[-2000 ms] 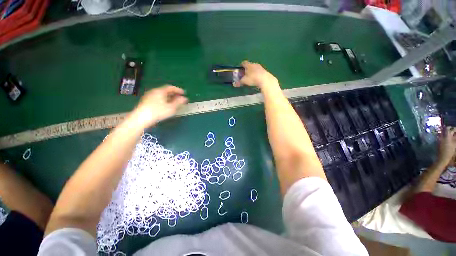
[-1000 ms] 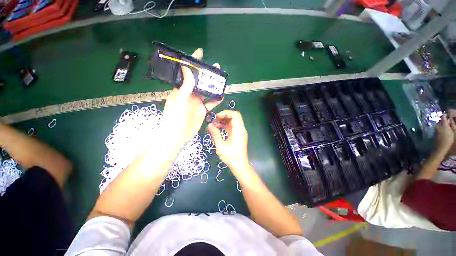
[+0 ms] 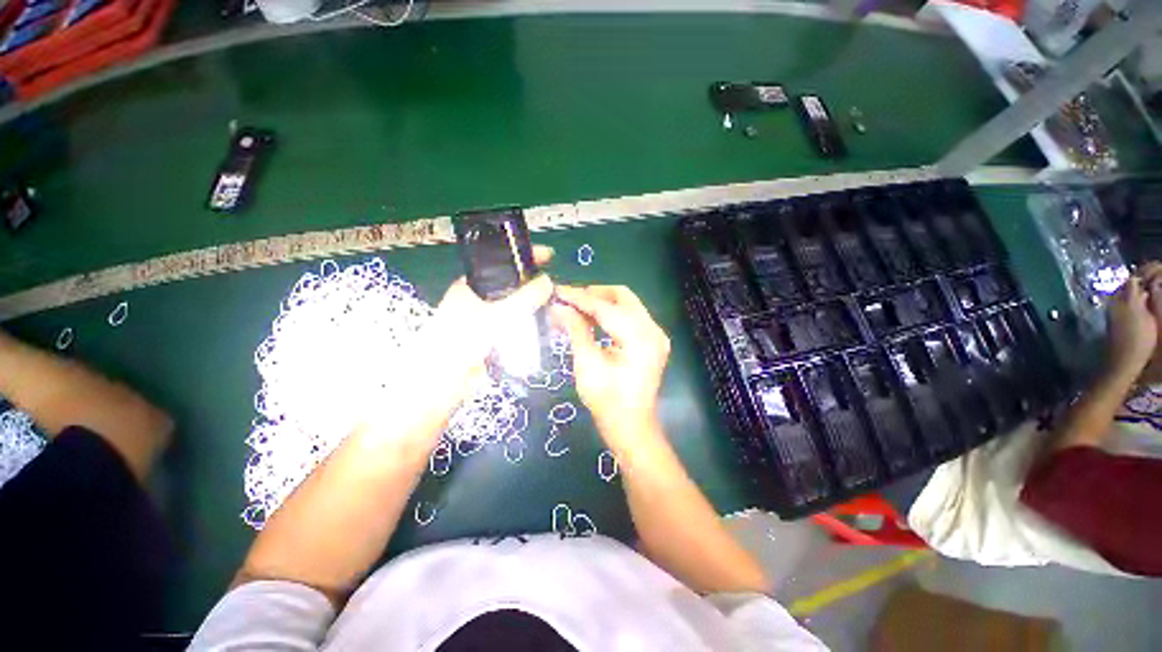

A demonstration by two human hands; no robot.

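My left hand [image 3: 478, 321] holds a black oblong unit [image 3: 494, 250] nearly upright over the bench, its black end pointing away from me. A thin yellow strip runs along the unit's side. A white label shows at its near end, partly behind the fingers. My right hand [image 3: 618, 350] is at the unit's right side, thumb and fingertips pinched together near its edge. Whether a small thing is between those fingertips cannot be told. A large heap of white rings [image 3: 334, 369] lies left of and partly under my left forearm. Loose rings [image 3: 562, 414] lie around and below my hands.
Stacked black blister trays [image 3: 867, 334] stand right of my hands. Beyond the pale marked strip [image 3: 319, 248], black units [image 3: 238, 171] lie on the green surface, two of them [image 3: 822, 125] at the right with small bits. A neighbour's arm [image 3: 77, 395] is at left, another person's hand [image 3: 1132, 334] at right.
The unit came from the green surface into my left hand, then turned from slanting to nearly upright and nearer me. My right hand moved from below the unit to its side. The far units shifted left.
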